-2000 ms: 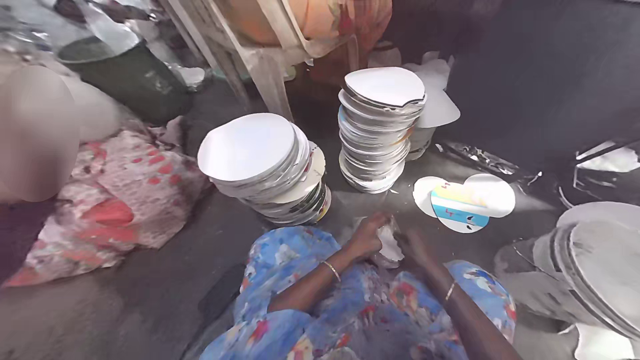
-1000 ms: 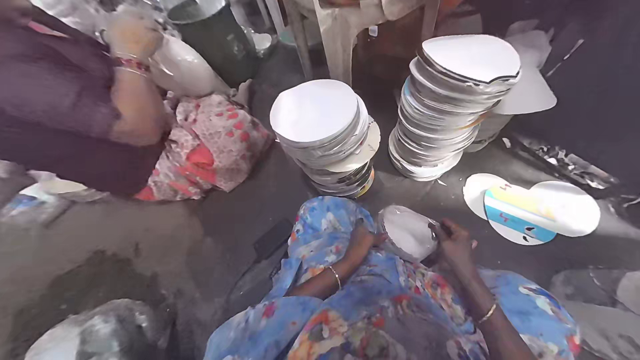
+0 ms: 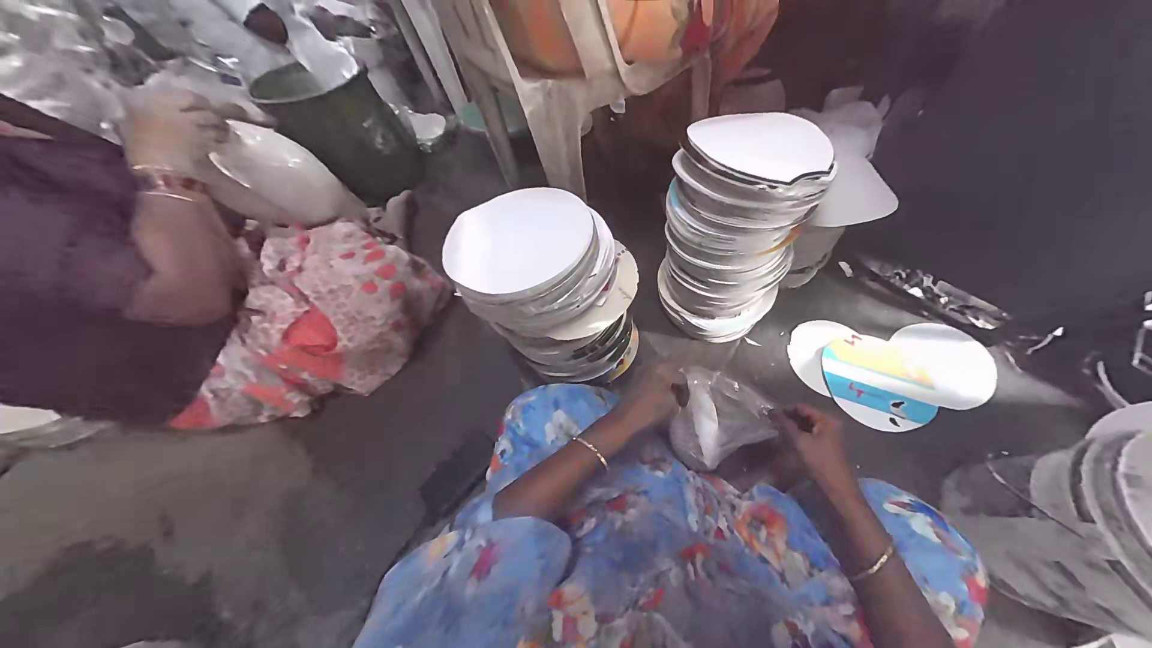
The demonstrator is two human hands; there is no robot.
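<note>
Above my lap, my left hand [image 3: 655, 396] and my right hand [image 3: 812, 439] hold a clear plastic bag [image 3: 724, 421] stretched between them. Something pale is inside it; what it is cannot be told. Just beyond my left hand stands a stack of round white discs [image 3: 520, 241], uneven at its edges. A taller disc stack [image 3: 760, 148] rises to its right. Several loose discs [image 3: 945, 364] overlap on the floor beyond my right hand, one of them printed yellow and blue.
A co-worker in a dark top [image 3: 99, 261] sits at the left with a pale, shiny bag [image 3: 279, 175]. Behind are a dark green bucket [image 3: 351, 121] and plastic chair legs [image 3: 553, 126]. More round pieces [image 3: 1125, 504] lie at the right edge, and shiny scraps [image 3: 936, 292] on the floor.
A second ago a round pale thing showed between my hands; now they hold the clear bag stretched out. The view has swung between frames.
</note>
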